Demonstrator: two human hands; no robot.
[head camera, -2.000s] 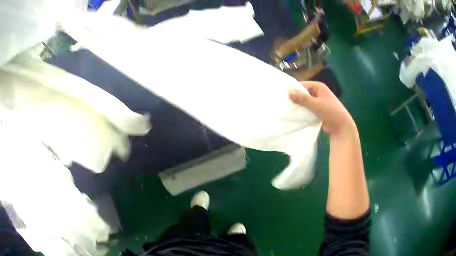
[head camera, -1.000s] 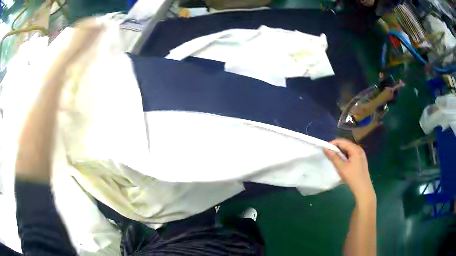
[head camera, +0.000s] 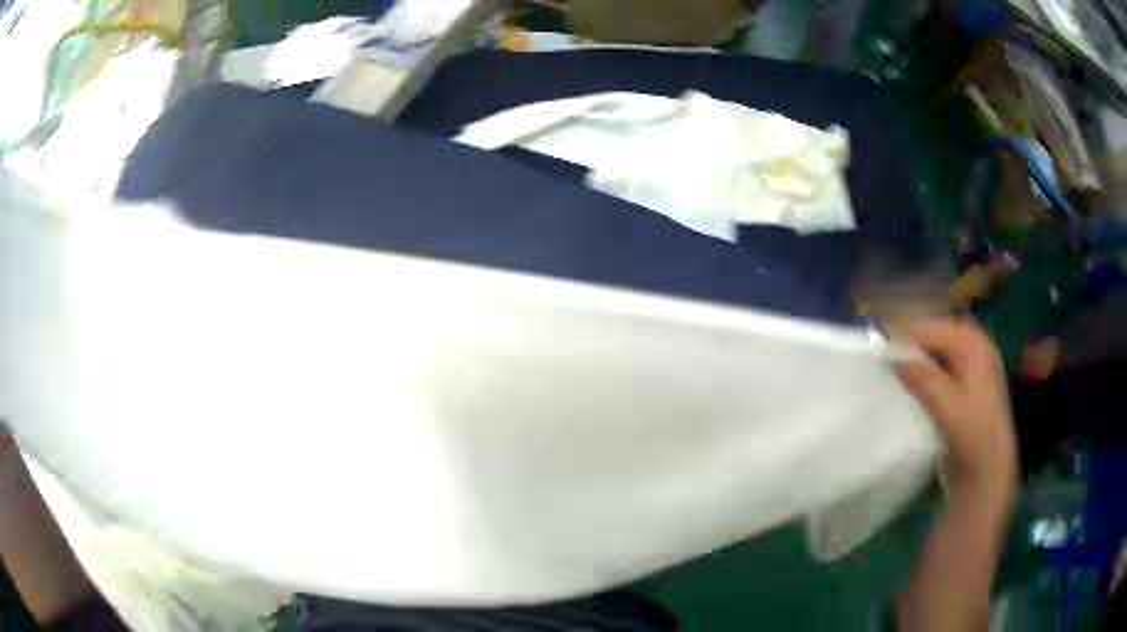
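A long white garment panel (head camera: 556, 420) is stretched across the near side of the dark pressing surface (head camera: 408, 185), with its straight edge running from far left to right. My right hand (head camera: 958, 377) pinches the panel's right end between thumb and fingers. Its lower right corner hangs loose over the floor. Only my left forearm (head camera: 37, 543) shows, at the lower left edge. My left hand is out of the picture or hidden behind the cloth.
Crumpled white pieces (head camera: 692, 154) lie on the far side of the board. The iron beyond my right hand is blurred. A blue hose (head camera: 1038, 173) shows at the upper right. Part of another person's hand (head camera: 1041, 358) shows at the right. Creamy cloth (head camera: 185, 586) lies at the lower left.
The panel is now spread wider and nearer the camera, covering the loose garment folds. My right hand has moved right with its end. My left arm has moved down and left, mostly out of view.
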